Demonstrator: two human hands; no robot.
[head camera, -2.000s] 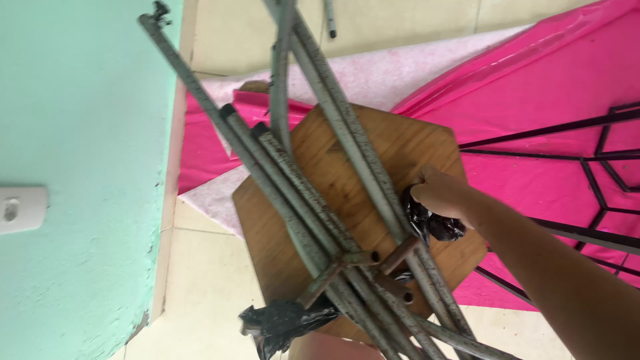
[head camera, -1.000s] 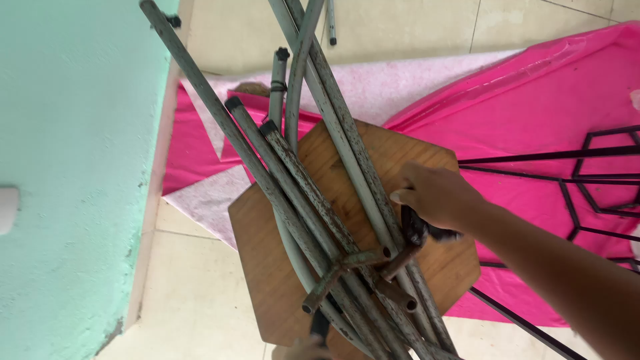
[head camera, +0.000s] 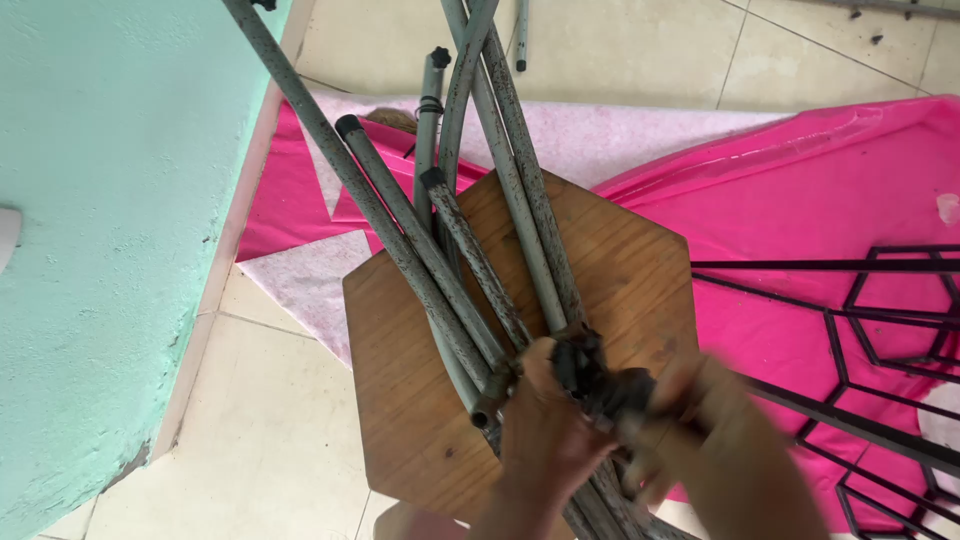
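Note:
Rusty grey metal tubes (head camera: 405, 255), some with black end caps, lie in a loose bundle across a hexagonal wooden top (head camera: 630, 262). Over the bundle's lower part, my left hand (head camera: 551, 427) grips black plastic film (head camera: 581, 367) against the tubes. Close by on the right, my right hand (head camera: 697, 435) is blurred, its fingers closed on the other part of the black plastic. A short tube stub with a dark hole (head camera: 484, 409) sticks out left of my left hand. Both hands hide the place where the plastic meets the tubes.
Pink plastic sheeting with a pale backing (head camera: 787, 172) lies on the tiled floor (head camera: 262, 420). A black metal frame with hexagon shapes (head camera: 840, 345) is at the right. A light green wall (head camera: 112, 187) borders the left. Another tube (head camera: 522, 37) lies on the floor beyond.
My left hand has come up from the bottom edge onto the bundle. My right hand has moved lower, and the black plastic now stretches between both hands.

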